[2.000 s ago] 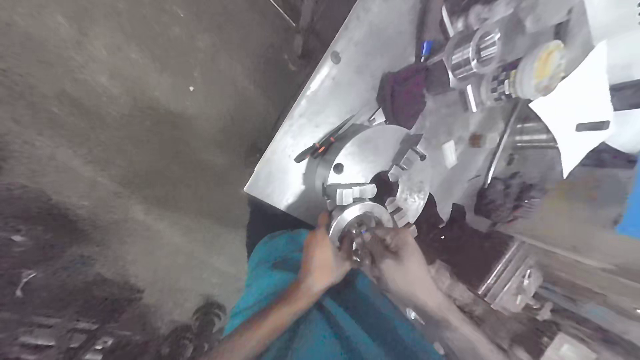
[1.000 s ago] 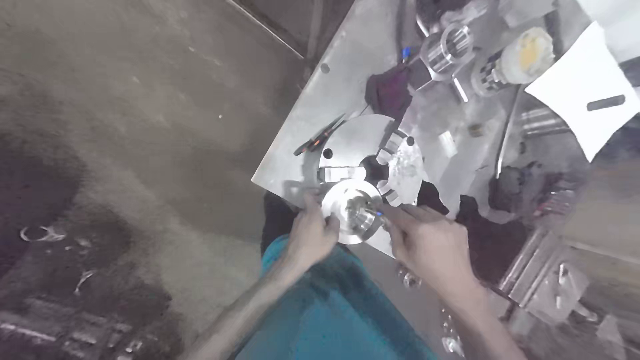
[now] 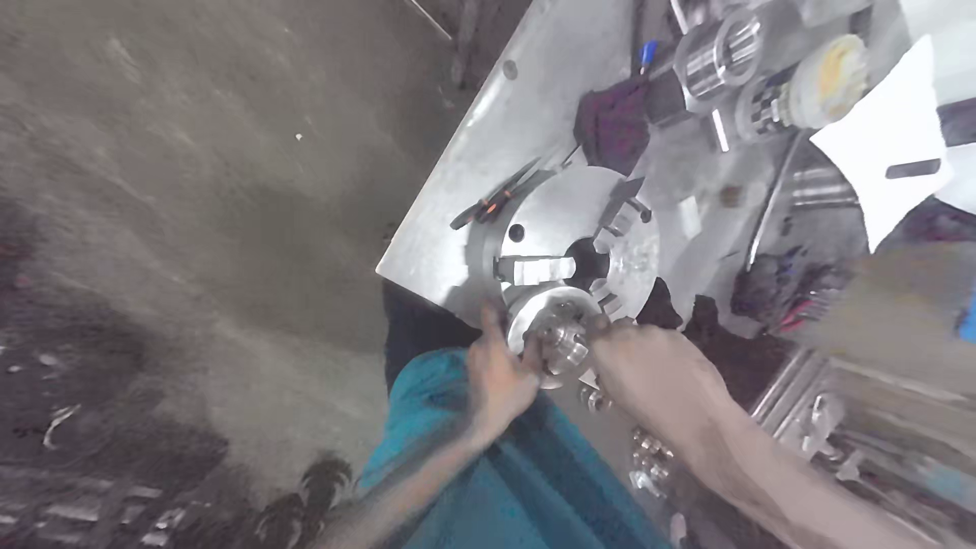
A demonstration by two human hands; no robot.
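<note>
A round flanged metal part [image 3: 563, 328] is tilted at the near edge of a large lathe chuck [image 3: 568, 202] lying on the metal table. My left hand [image 3: 499, 374] grips its left rim, thumb on the near side. My right hand [image 3: 644, 366] is at the part's right side, its fingers bent at the hub; whether it pinches something small there is hidden. The chuck has a dark centre bore and stepped jaws, one jaw [image 3: 537, 270] just above the flanged part. Pliers [image 3: 496, 202] with dark and orange handles lie against the chuck's left side.
The metal table's [image 3: 450, 206] corner points left over the floor. Behind the chuck are a dark purple cloth [image 3: 614, 122], a metal cylinder [image 3: 720, 57] and a part with a yellowish top [image 3: 831, 80]. A white sheet [image 3: 896, 145] lies at right. Small metal pieces [image 3: 648, 457] sit beside my right forearm.
A second ago a blue-tipped thing showed at my right fingers; it is not visible there now. My right fingers have moved in closer to the hub. My left hand stays on the flanged part.
</note>
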